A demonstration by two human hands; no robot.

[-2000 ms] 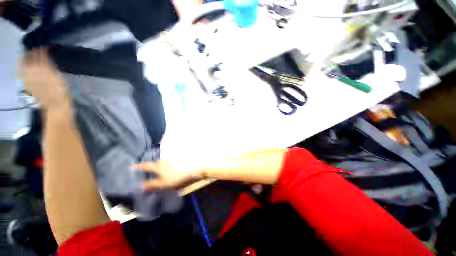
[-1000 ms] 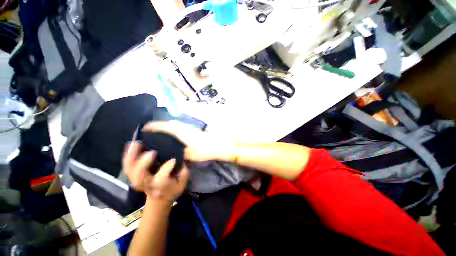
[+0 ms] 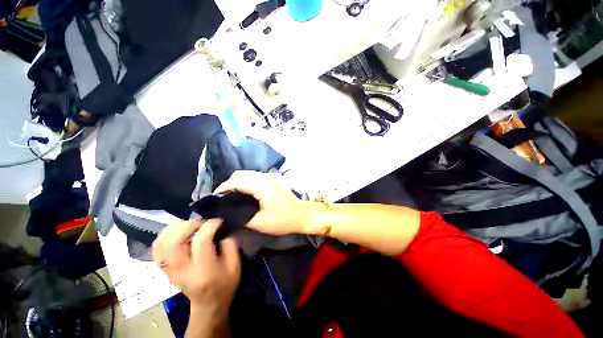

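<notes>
A grey and black garment (image 3: 168, 158) lies crumpled on the white table in front of me, with a pale grey strip beside a black band at its lower left. My left hand (image 3: 201, 257) and my right hand (image 3: 268, 201) meet over its near part. Both hold a small folded black fabric piece (image 3: 230, 210) between them, the left from the near left side, the right from the right side. Grey cloth hangs below my right hand. The fingertips under the black piece are hidden.
The white sewing machine (image 3: 297, 56) stands behind the garment. Black-handled scissors (image 3: 380, 112) and a green-handled tool (image 3: 466, 85) lie to the right. Dark garments (image 3: 159, 33) are at the back left. A grey-and-black heap (image 3: 516, 198) lies right of the table, and a fan (image 3: 66, 310) stands lower left.
Two seconds ago my left hand was far left at raised cloth and my right lay on the grey part. Both hands have come together on the black piece, and the garment lies bunched on the table.
</notes>
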